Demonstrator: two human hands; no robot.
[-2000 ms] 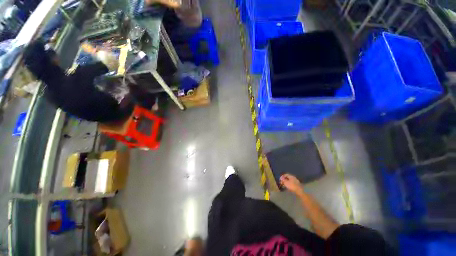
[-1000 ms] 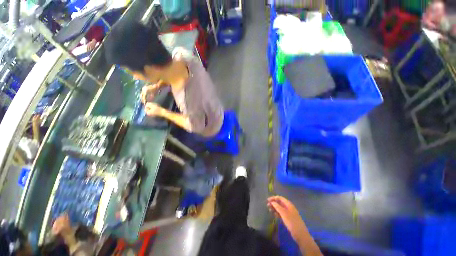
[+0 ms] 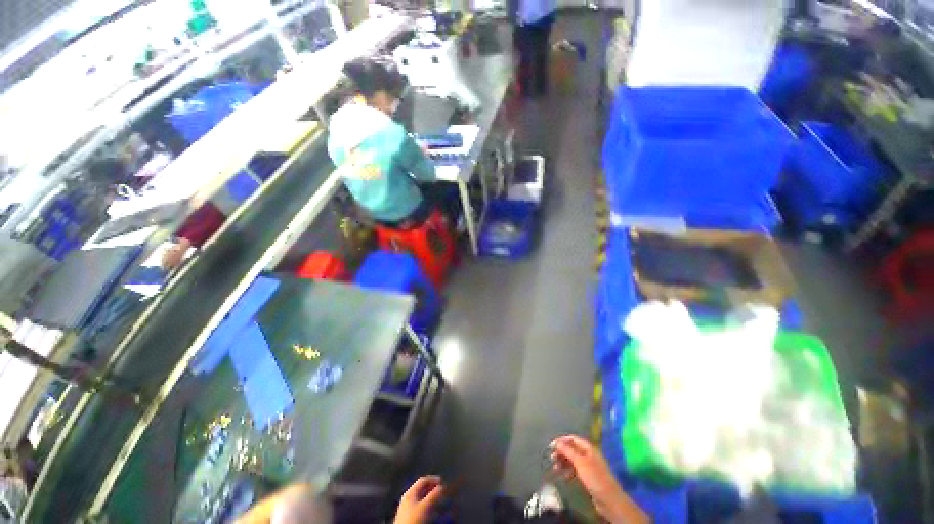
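Observation:
My right hand (image 3: 586,473) is at the bottom centre above the floor, its fingers loosely bent, with nothing clearly seen in it. My left hand (image 3: 418,499) is at the bottom edge, partly cut off and blurred, with no object visible. To the left is a green-topped bench (image 3: 348,338) with blue mat strips (image 3: 261,375), small gold pieces (image 3: 306,352) and loose pale blue parts (image 3: 326,378). To the right, white plastic bags (image 3: 717,409) fill a green container (image 3: 640,409).
An aisle (image 3: 558,338) runs ahead. Blue totes (image 3: 691,154) and a cardboard box (image 3: 773,266) line its right side. A person in light teal (image 3: 374,159) sits on a red stool (image 3: 435,246) beside a conveyor (image 3: 195,292). Another person (image 3: 535,46) stands far ahead. A blurred skin-toned shape (image 3: 287,507) is at lower left.
The view has moved forward along the aisle. The person in pale clothing is no longer clearly visible. The white bags are now much nearer. My left hand now shows at the bottom edge.

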